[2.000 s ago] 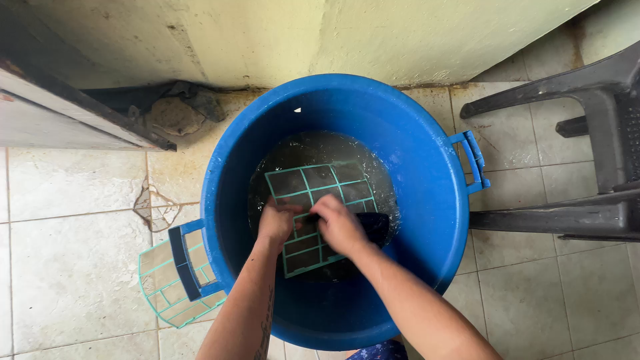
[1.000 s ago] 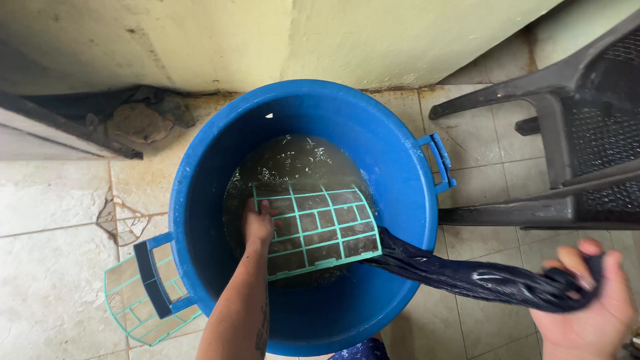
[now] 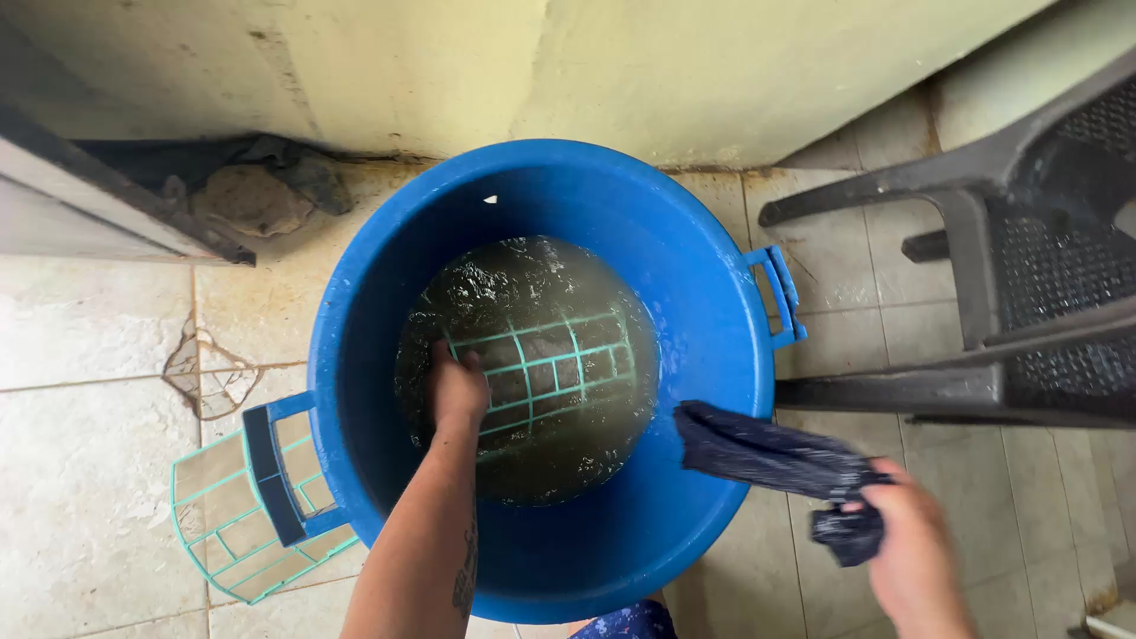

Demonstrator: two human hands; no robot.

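Observation:
A mesh filter with a turquoise plastic grid frame [image 3: 552, 366] lies partly under the murky water in the blue plastic tub [image 3: 541, 160]. My left hand [image 3: 457, 386] grips its left edge, fingertips partly hidden by the water. Outside the tub at the lower right, my right hand [image 3: 910, 524] holds a wet dark navy cloth [image 3: 763, 448], bunched at the hand, its other end hanging over the tub's right rim. Another turquoise-framed mesh filter [image 3: 226, 524] rests on the floor at the left, partly beneath the tub's handle.
A dark plastic chair [image 3: 976, 266] stands to the right of the tub. A painted wall [image 3: 621, 80] runs behind it. At the upper left are a stone-like lump [image 3: 253, 200] on dark cloth and a panel's edge [image 3: 115, 195]. A floor tile [image 3: 213, 373] is cracked.
The filter in the tub has sunk lower in the water, under my left hand. My right hand left the filter and drew the dark cloth out of the tub to the right.

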